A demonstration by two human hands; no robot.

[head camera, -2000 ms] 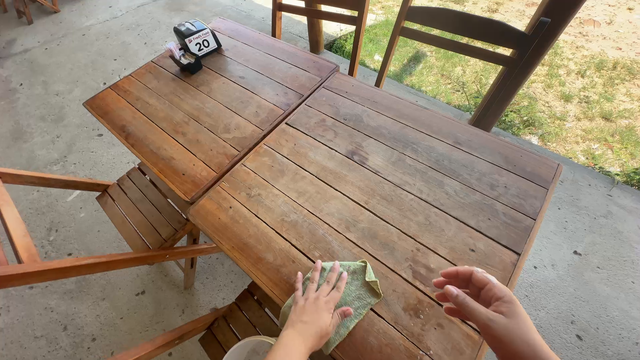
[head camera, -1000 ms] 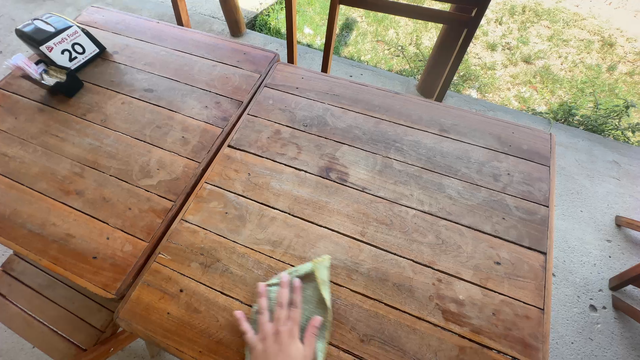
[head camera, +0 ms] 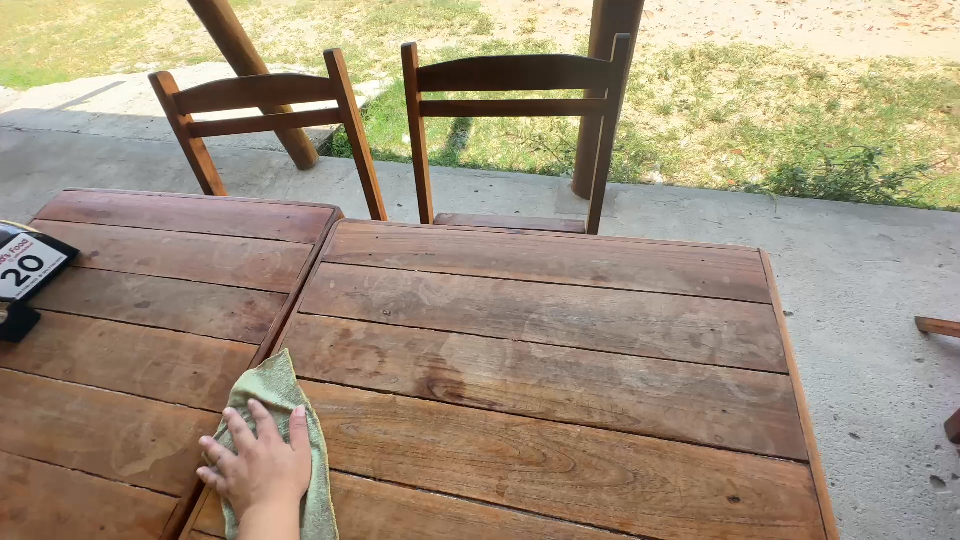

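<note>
My left hand [head camera: 262, 465] presses a green cloth [head camera: 319, 480] down on the wooden table, palm down, with its fingers spread over the cloth. The cloth lies at the left edge of the right-hand slatted table [head camera: 540, 360], by the seam with the left-hand slatted table [head camera: 142, 300]. One corner of the cloth points away from me, past my fingertips. My right hand is out of view.
A black holder with a number card [head camera: 30, 262] stands on the left table, cut off by the frame. Two wooden chairs [head camera: 259, 90] [head camera: 514, 75] stand behind the tables, before wooden posts [head camera: 600, 150]. Parts of other wooden furniture [head camera: 937, 326] show at the right edge.
My left hand and the cloth have moved left across the right table to the seam. My right hand, seen two seconds ago, has left the view. The view has swung.
</note>
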